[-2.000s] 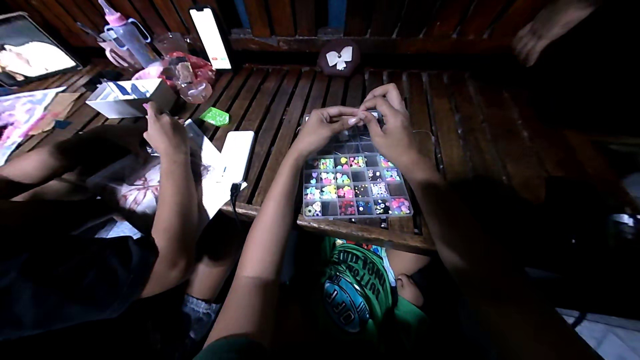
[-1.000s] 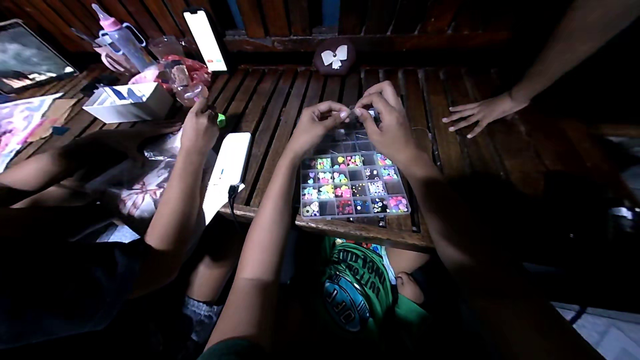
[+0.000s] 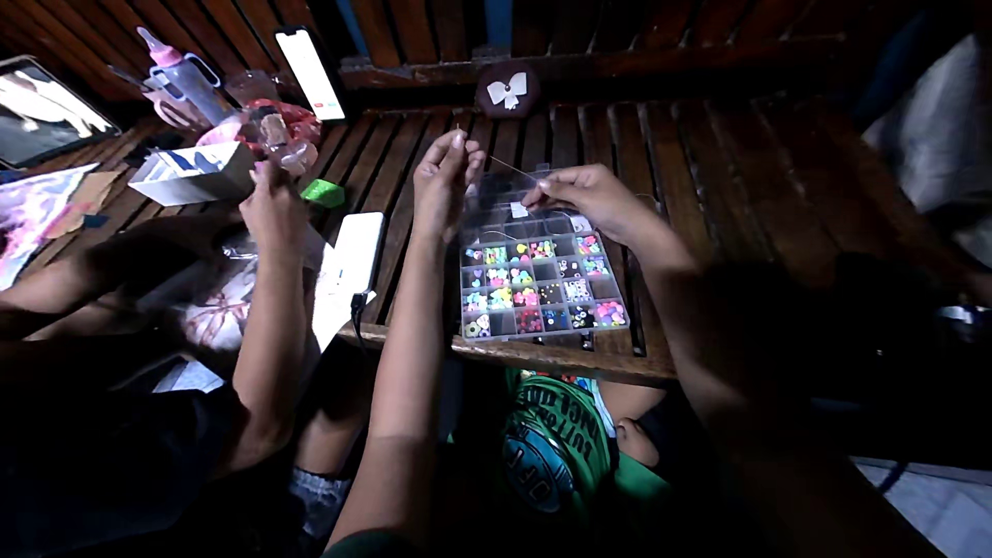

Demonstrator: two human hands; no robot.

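Note:
A thin cord (image 3: 513,167) runs between my two hands above a clear plastic bead box. My left hand (image 3: 448,178) is raised at the box's upper left, with thumb and finger pinched on one end of the cord. My right hand (image 3: 585,194) pinches the cord over the back part of the box. The compartment box (image 3: 546,271) lies on the slatted wooden bench with coloured beads in many of its sections. More of the cord loops loosely over the box's back half and to the right of my right hand.
A white power bank (image 3: 361,252) with a cable lies left of the box, near a green object (image 3: 323,193). A phone (image 3: 311,74) leans at the back beside a baby bottle (image 3: 186,81). Another person's hand (image 3: 271,205) is near a white box (image 3: 190,180). A dark case (image 3: 508,91) bears a white bow.
My hands, close together before, have moved apart, the left one up and leftward, with cord stretched between them. The other person's hand on the bench at right is gone from view.

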